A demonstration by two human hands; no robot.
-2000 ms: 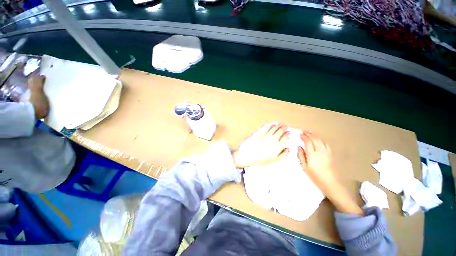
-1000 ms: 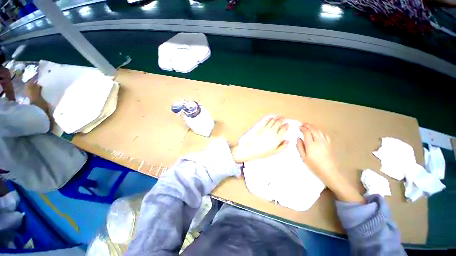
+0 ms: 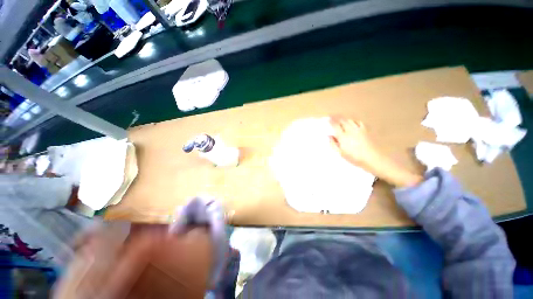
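Observation:
A white hexagonal plastic housing [image 3: 324, 175] lies on the brown cardboard [image 3: 257, 198] in front of me, its surface washed out by glare. My right hand [image 3: 353, 143] rests on its upper right part, fingers slightly spread; any cloth under the fingers cannot be told from the white housing. My left hand [image 3: 149, 257] is off the housing, a large motion-blurred shape close to the camera at lower left; its fingers and anything in them cannot be made out. A translucent white bottle with a shiny metallic top [image 3: 219, 153] lies left of the housing in the picture.
Crumpled white wipes [image 3: 453, 120] are at the right end of the cardboard. Stacked housings [image 3: 105, 172] are at the left, near a person's blurred sleeve. Another housing [image 3: 200, 85] is on the green conveyor [image 3: 280, 82]. A grey post [image 3: 64, 108] stands at upper left.
My left hand has left the housing and moved to the lower left, close to the camera. My right hand has stayed on the housing. The whole view has tilted.

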